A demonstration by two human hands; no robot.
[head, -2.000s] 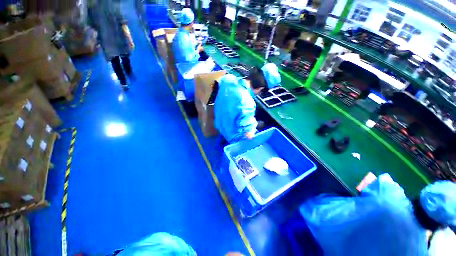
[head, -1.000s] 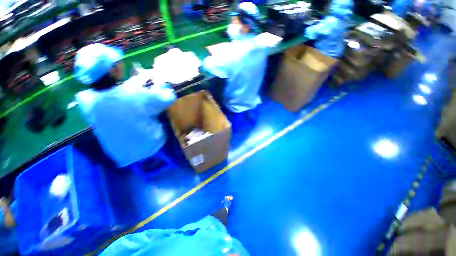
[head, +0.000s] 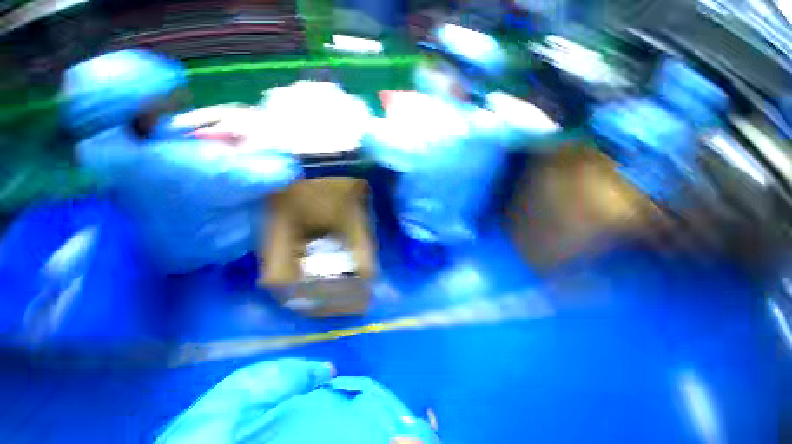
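The view is blurred. My blue sleeves and smock fill the bottom centre. A small bit of skin shows at their right end, at the bottom edge; I cannot tell which hand it is or whether it holds anything. In front of me, an open brown carton (head: 317, 290) stands on the floor between two workers, with white pieces (head: 328, 258) inside. A blue plastic tote (head: 113, 260) is at the left, with pale blurred contents. No hand of mine is seen touching the carton or the tote.
Two workers in light blue smocks and caps sit at the green bench (head: 234, 80), with white material before them. Another brown carton (head: 577, 204) stands to the right, near further blurred workers. A yellow line (head: 369, 329) crosses the blue floor.
The view has swung right from the aisle, then turned to face the bench more squarely. The open carton now sits upright near the centre. My sleeves still show at the bottom.
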